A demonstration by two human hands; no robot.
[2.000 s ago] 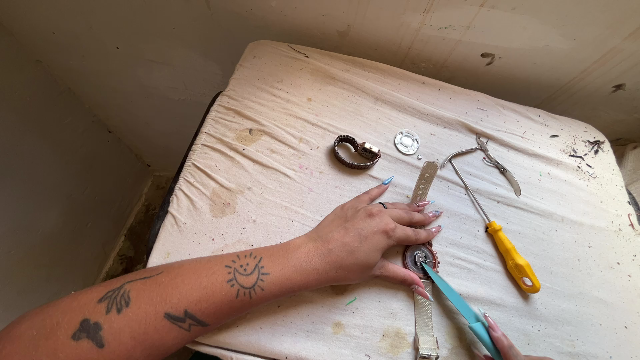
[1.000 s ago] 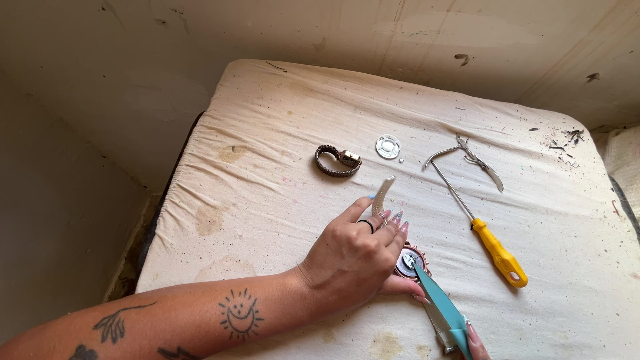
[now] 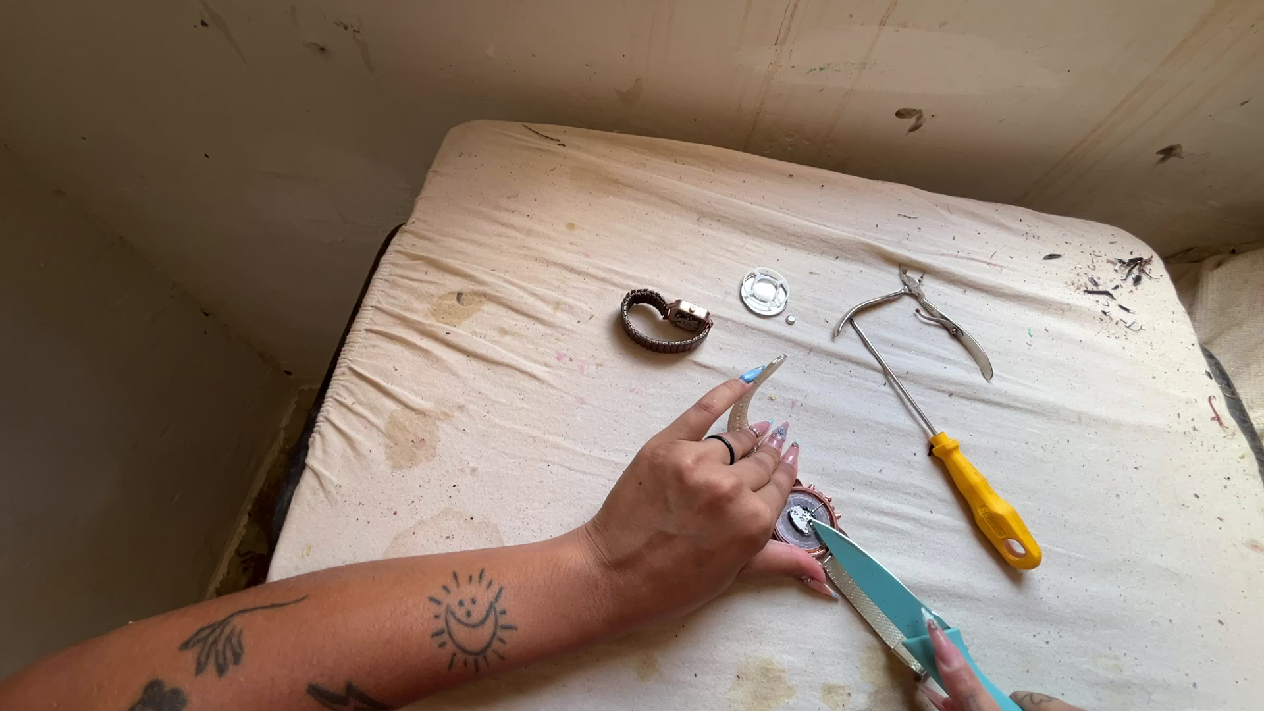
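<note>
My left hand [image 3: 706, 504] grips a wristwatch with a pale strap, thumb and fingers around its reddish case [image 3: 828, 504]. The case lies with its inner movement [image 3: 802, 520] exposed, and one strap end [image 3: 758, 387] curves up under the index finger. At the lower right edge, my right hand [image 3: 953, 671], only partly in view, holds a teal-bladed knife [image 3: 884, 583]. Its tip touches or is just over the movement. Beyond the left hand lie a round metal watch back [image 3: 764, 292] and a small round metal piece [image 3: 791, 320].
A second watch with a dark expansion band [image 3: 660, 341] lies behind my left hand. To the right are a screwdriver with a yellow handle [image 3: 987, 502] and small metal nippers [image 3: 933, 311]. Dark debris [image 3: 1126, 276] dots the far right of the stained cloth cover [image 3: 553, 217].
The watch has turned on the cloth, its upper strap now raised and curved beside my left index finger. My left hand has shifted its grip on it. The knife stays at the movement.
</note>
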